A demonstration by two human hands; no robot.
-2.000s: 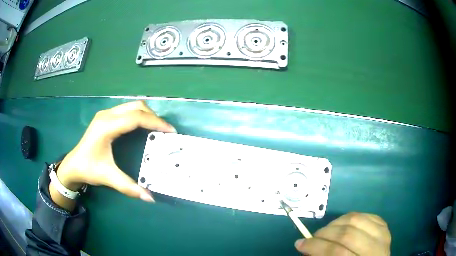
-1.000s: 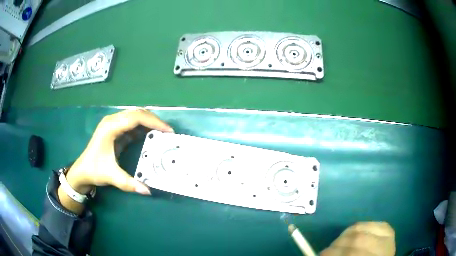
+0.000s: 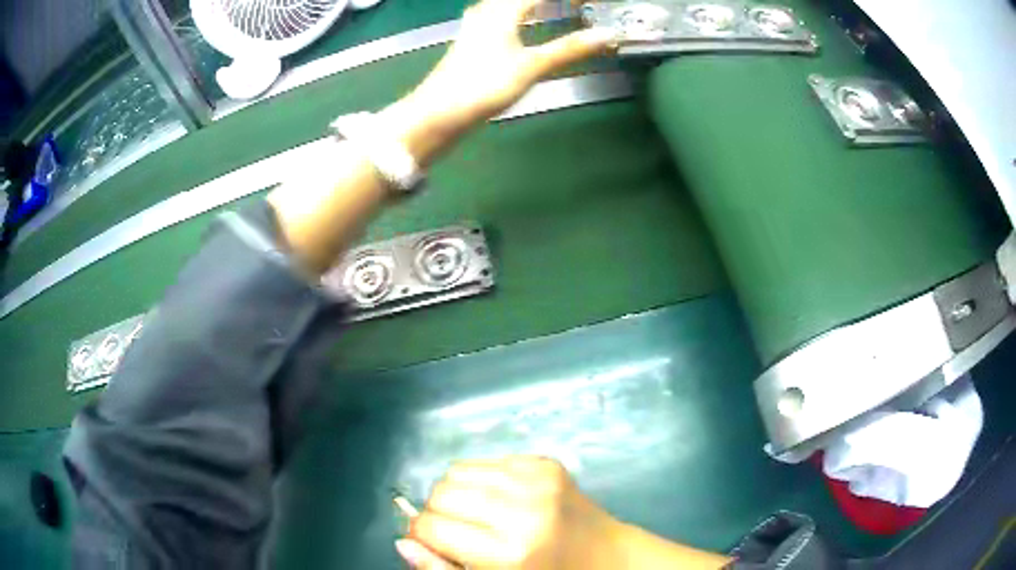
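My left hand (image 3: 490, 67) is stretched far forward at the top, with thumb and fingers at the left end of a metal plate (image 3: 713, 31). The plate has three round recesses facing up and lies across the near-left corner of the raised right belt; its left end reaches past that belt's edge. The upper fingertips are partly cut off by the frame. My right hand (image 3: 507, 518) is closed around a thin pen-like tool (image 3: 406, 507) low over the bench mat. Only the tool's short pale end shows.
Another plate (image 3: 880, 111) lies on the raised green belt (image 3: 741, 200). Two plates, partly hidden by my left arm, lie on the nearer belt (image 3: 557, 245). A white fan (image 3: 267, 22) stands beyond it. A white and red bundle (image 3: 908, 457) sits under the right belt's end. A black object (image 3: 45, 499) lies left.
The view has swung right. My left hand has carried the plate from the bench mat to the raised right belt. My right hand stays over the mat with the tool.
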